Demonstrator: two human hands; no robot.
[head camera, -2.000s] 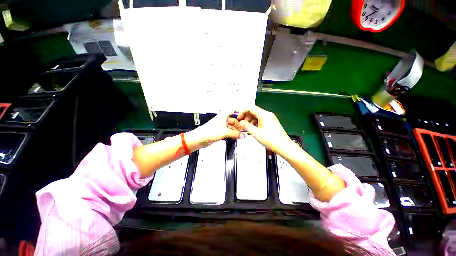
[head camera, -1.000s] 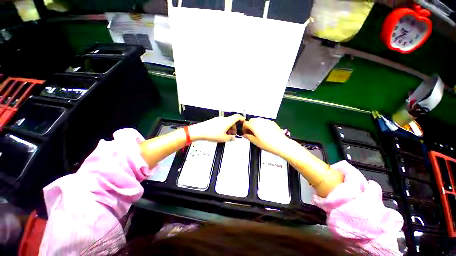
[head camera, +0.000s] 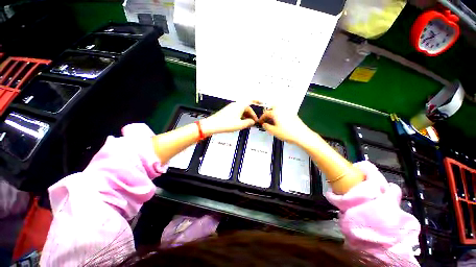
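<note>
A black phone tray (head camera: 235, 189) lies flat before the chart with several smartphones side by side; the smartphone near its middle (head camera: 256, 156) has a white screen with a faint line of text. My left hand (head camera: 241, 116) and my right hand (head camera: 272, 121) meet above the tray's far edge, fingertips close together and curled. A small dark patch shows between them; whether it is a held thing I cannot tell. The large white camera test chart (head camera: 261, 52) stands upright just behind my hands.
Tall black stacked trays (head camera: 109, 83) with phones on top stand at left, beside an orange-red tray (head camera: 21, 70). Black trays (head camera: 381, 156) and another orange-red tray (head camera: 464, 193) lie at right. A red clock (head camera: 435, 32) and pen cup (head camera: 443, 107) are at the upper right.
The view has swung, so chart and clock sit further right and more of the left stack shows. My hands stay together over the tray's far side. Faint text now shows on several phone screens.
</note>
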